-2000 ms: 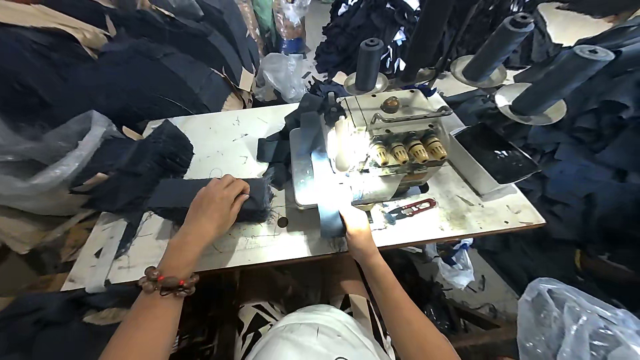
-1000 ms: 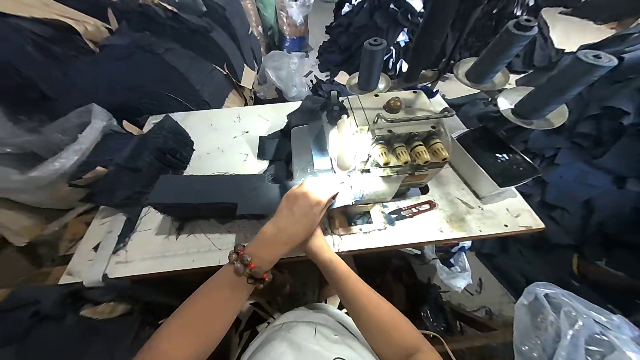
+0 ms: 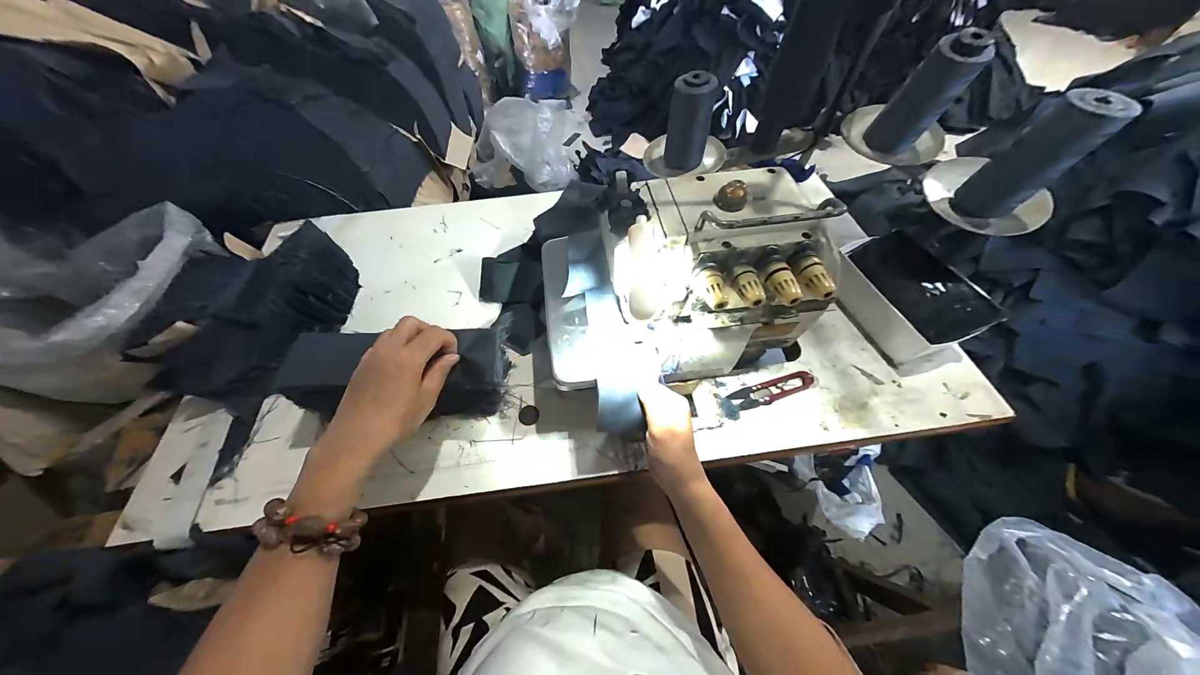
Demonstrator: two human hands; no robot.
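My left hand (image 3: 398, 375), its wrist in a beaded bracelet, rests on a stack of dark fabric pieces (image 3: 319, 361) on the white sewing table; fingers and thumb are bent at the stack's top, and whether they pinch a piece cannot be told. With its fingers on a dark fabric strip (image 3: 619, 403), my right hand (image 3: 667, 422) is at the front of an overlock sewing machine (image 3: 750, 328). Bright lamp light washes out the needle area and part of the strip. Just right of that hand lie red-handled thread snips (image 3: 769, 389).
Thread cones (image 3: 692, 122) stand behind the machine. A white box with a black top (image 3: 923, 291) sits at its right. Fabric heaps (image 3: 309, 141) surround the table (image 3: 487, 459); a clear plastic bag (image 3: 1078, 600) is at lower right.
My left hand has moved left, from beside my right hand at the machine to the fabric stack. A strip now shows at the machine's front by my right hand.
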